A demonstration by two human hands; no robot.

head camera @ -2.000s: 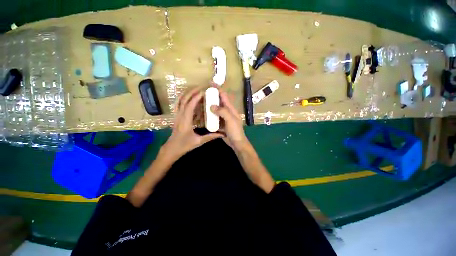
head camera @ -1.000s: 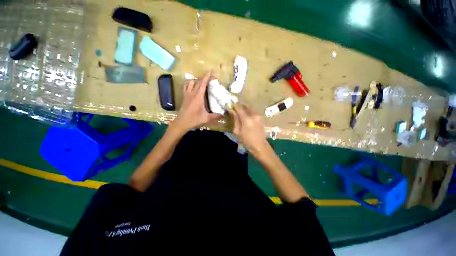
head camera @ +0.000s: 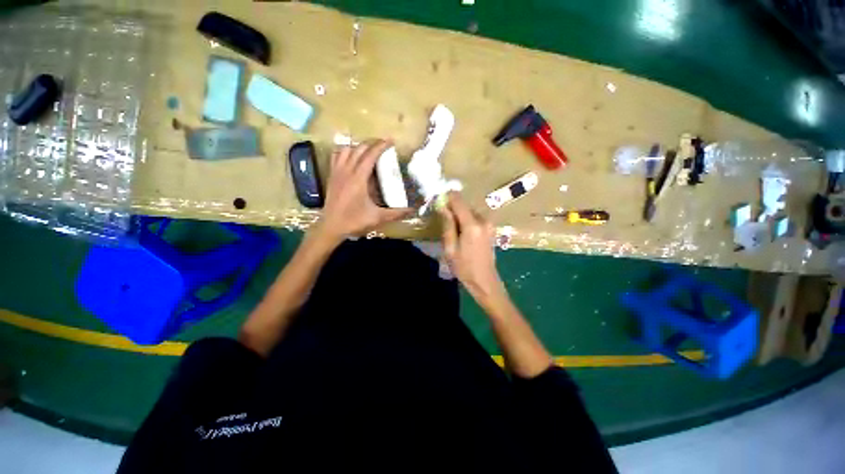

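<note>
My left hand (head camera: 357,193) is closed around a white housing (head camera: 392,178) and holds it upright at the near edge of the bench. My right hand (head camera: 466,243) grips the yellow-handled tool, most of which is hidden in the fingers. A crumpled white wiping cloth (head camera: 428,181) is at the end of the tool, just right of the housing. A gap shows between cloth and housing. A white curved part (head camera: 440,128) lies behind the cloth, its near end hidden by it.
Black housings (head camera: 304,174) and blue-green blocks (head camera: 280,102) lie left, beyond them a clear blister tray (head camera: 83,120). Right are a red-and-black tool (head camera: 544,146), a small white part (head camera: 511,190), a screwdriver (head camera: 586,217) and pliers (head camera: 684,162). Blue stools (head camera: 139,287) stand below the bench.
My right hand has taken up the cloth-ended tool from the bench and moved it onto the housing, then slightly right, off it. My left hand still holds the housing.
</note>
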